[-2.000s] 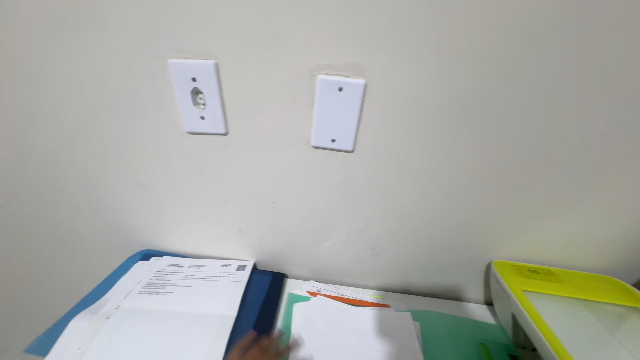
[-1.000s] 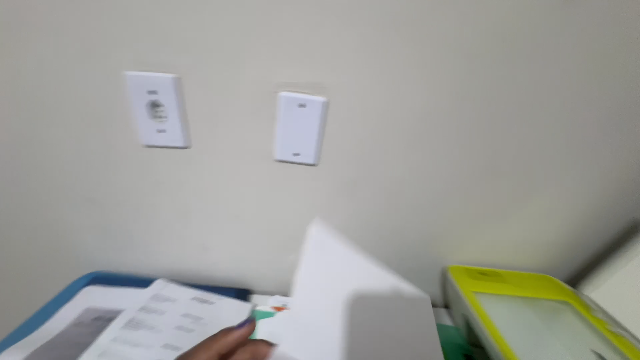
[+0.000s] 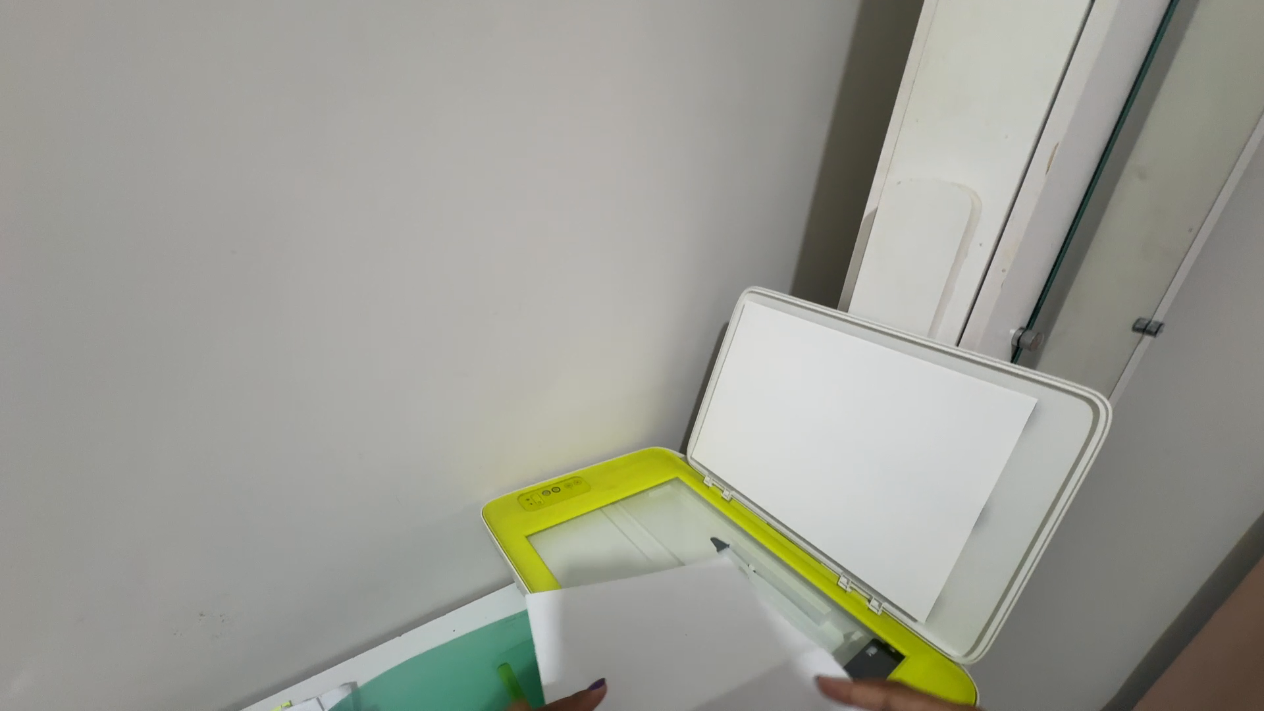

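Observation:
A white sheet of paper is held between my two hands at the bottom of the view, its far part over the glass of a yellow-framed flatbed scanner. My left hand grips the sheet's near left part, only the fingers showing. My right hand pinches its right edge. The scanner's lid stands raised, with a white sheet lying flat against its inner side.
A green folder lies on the white tabletop left of the scanner, with part of some papers at the lower left. The wall rises behind. A white cabinet and a glass panel stand beyond the lid.
The view has swung right, from the wall plates and paper stacks to the scanner. One hand lay at the papers earlier; now both hold a sheet at the scanner.

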